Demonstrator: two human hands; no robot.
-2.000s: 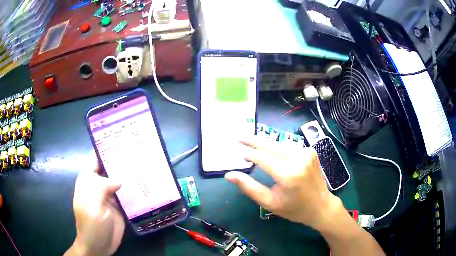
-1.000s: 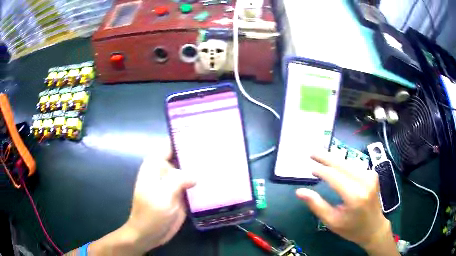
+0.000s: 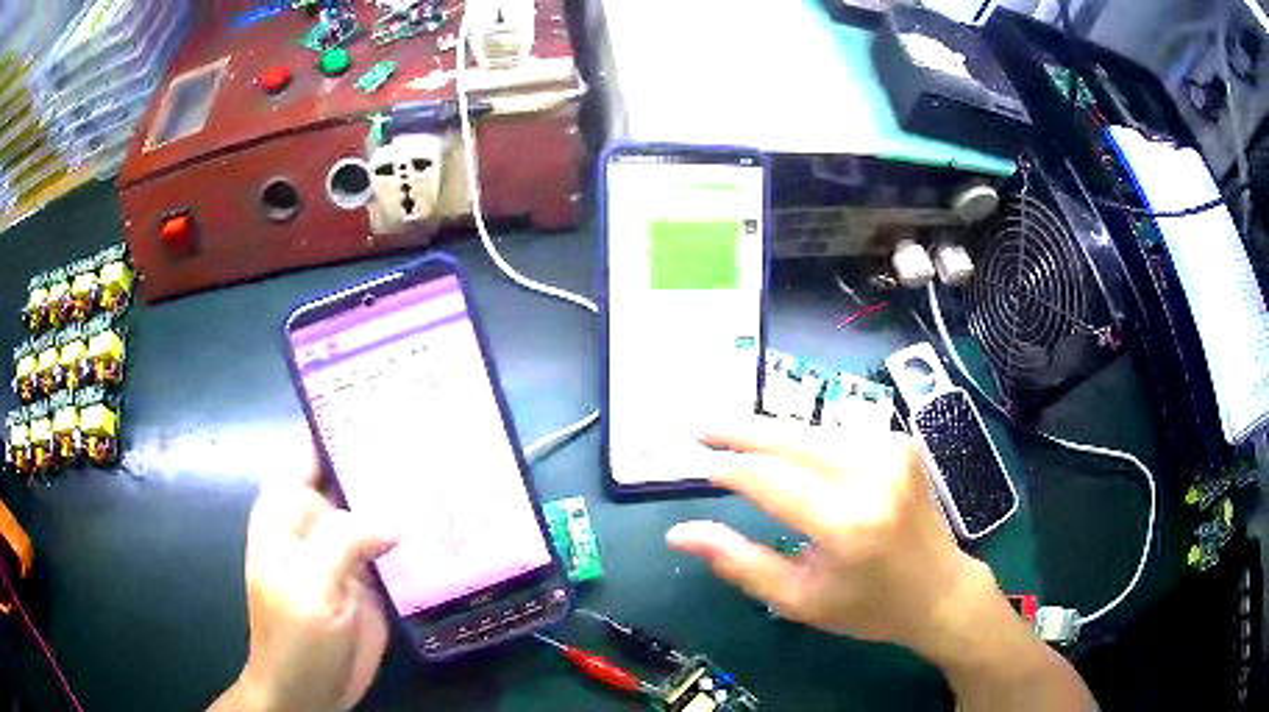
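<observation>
My left hand point(image 3: 313, 591) holds a smartphone in a dark blue case point(image 3: 432, 459), its screen showing a pink-topped page with lines of text. A second smartphone point(image 3: 682, 376) lies on the bench to its right, with a white screen and a green block. My right hand point(image 3: 849, 536) is over the lower right of the second phone, fingers apart and holding nothing; whether a fingertip touches the screen I cannot tell. A green circuit board point(image 3: 573, 538) lies partly behind the held phone. Red point(image 3: 604, 669) and black clips reach a small board point(image 3: 700, 687) at the bottom edge.
Rows of boards with yellow transformers point(image 3: 70, 362) lie at left. A dark red test box point(image 3: 348, 153) and a pale-topped instrument point(image 3: 793, 84) stand behind. Small green-and-white boards point(image 3: 828, 392), a silver and black device point(image 3: 960, 452), a fan point(image 3: 1037, 285) and a white cable point(image 3: 1148, 522) are at right.
The camera view swung left and then back right. Both hands keep much the same pose; the left still holds its phone and the right still hovers by the second phone.
</observation>
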